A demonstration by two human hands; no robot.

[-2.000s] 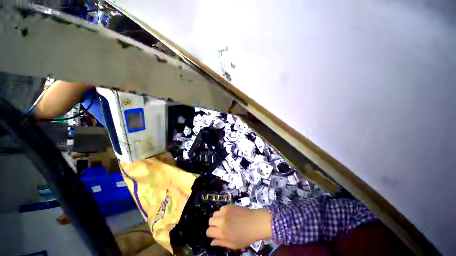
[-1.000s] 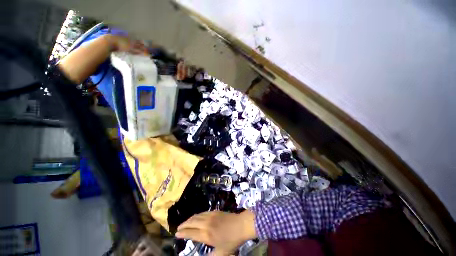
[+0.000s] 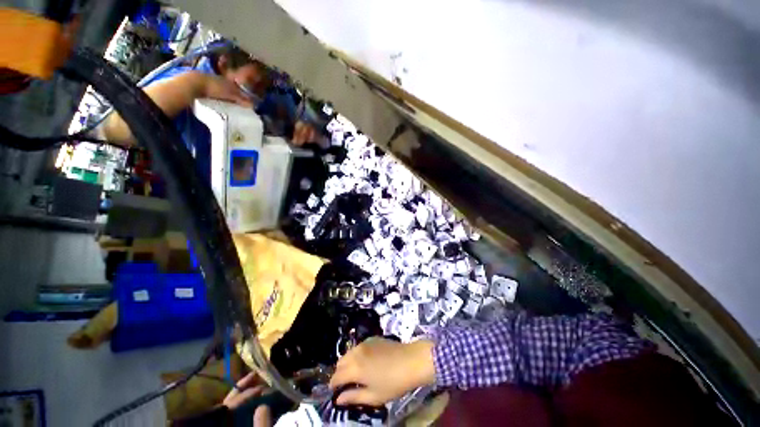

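Observation:
The picture is turned sideways. My right hand (image 3: 382,371), bare, with a checked sleeve, is low in the middle. Its fingers curl down over a dark part (image 3: 360,414) near the bottom edge; whether they grip it is unclear. Fingers of another hand (image 3: 243,390) show at the bottom edge beside something dark; they may be my left hand, but I cannot tell, nor what they hold. Glossy black parts (image 3: 312,338) lie beyond my right hand, some with metal rings. A pile of small white parts (image 3: 417,250) lies beside them.
A yellow sack (image 3: 271,279) lies by the black parts. A white box (image 3: 254,183) with a blue panel stands behind it. A black hose (image 3: 187,200) crosses the left. Another person's arm (image 3: 167,93) reaches behind the box. Blue crates (image 3: 158,310) are at left. A large white surface (image 3: 583,108) fills the upper right.
My right hand has moved right from its place a second ago, and its spread fingers are now curled. The hose is sharper, and more fingers show at the bottom edge. The view has shifted slightly.

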